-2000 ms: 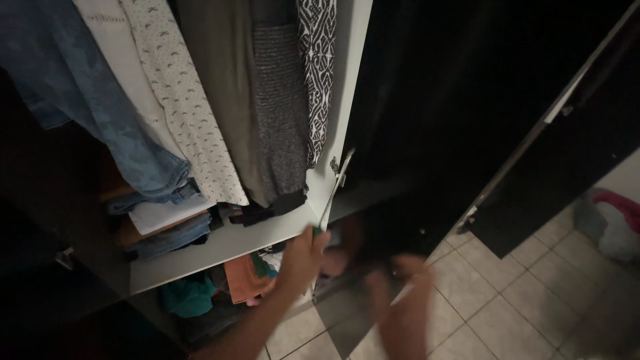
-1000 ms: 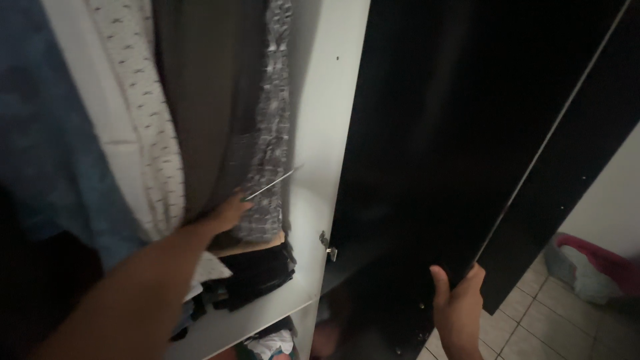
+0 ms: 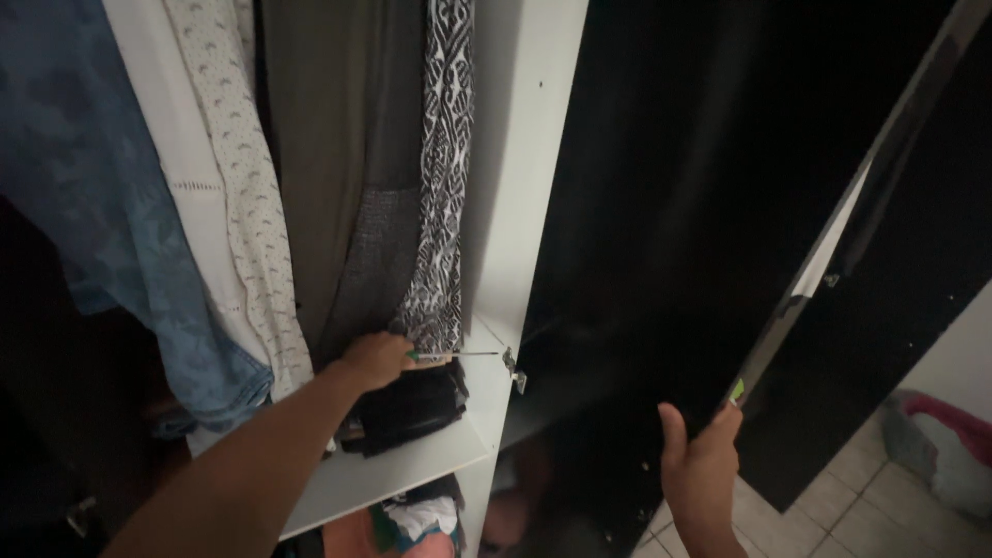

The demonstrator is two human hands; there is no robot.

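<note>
My left hand point(image 3: 378, 360) is closed around the green handle of a screwdriver point(image 3: 465, 354), whose thin shaft points right. Its tip is close to a metal hinge point(image 3: 513, 370) at the front edge of the white side panel point(image 3: 535, 194); whether they touch is unclear. My right hand point(image 3: 701, 465) grips the outer edge of a glossy black wardrobe door point(image 3: 666, 232), thumb on the near face. Hanging clothes, among them a black-and-white patterned garment point(image 3: 446, 155), are just behind and above my left hand.
Folded dark clothes point(image 3: 411, 411) lie on the white shelf point(image 3: 387, 484), with more clothes point(image 3: 422, 515) below it. A denim garment point(image 3: 147, 232) hangs at left. Farther right are another black panel point(image 3: 891, 310), a tiled floor point(image 3: 783, 515) and a pink and grey bundle point(image 3: 942, 442).
Since one second ago the screwdriver has swung from slanting upward to nearly level, its tip now by the hinge. My right hand stays at the door's edge.
</note>
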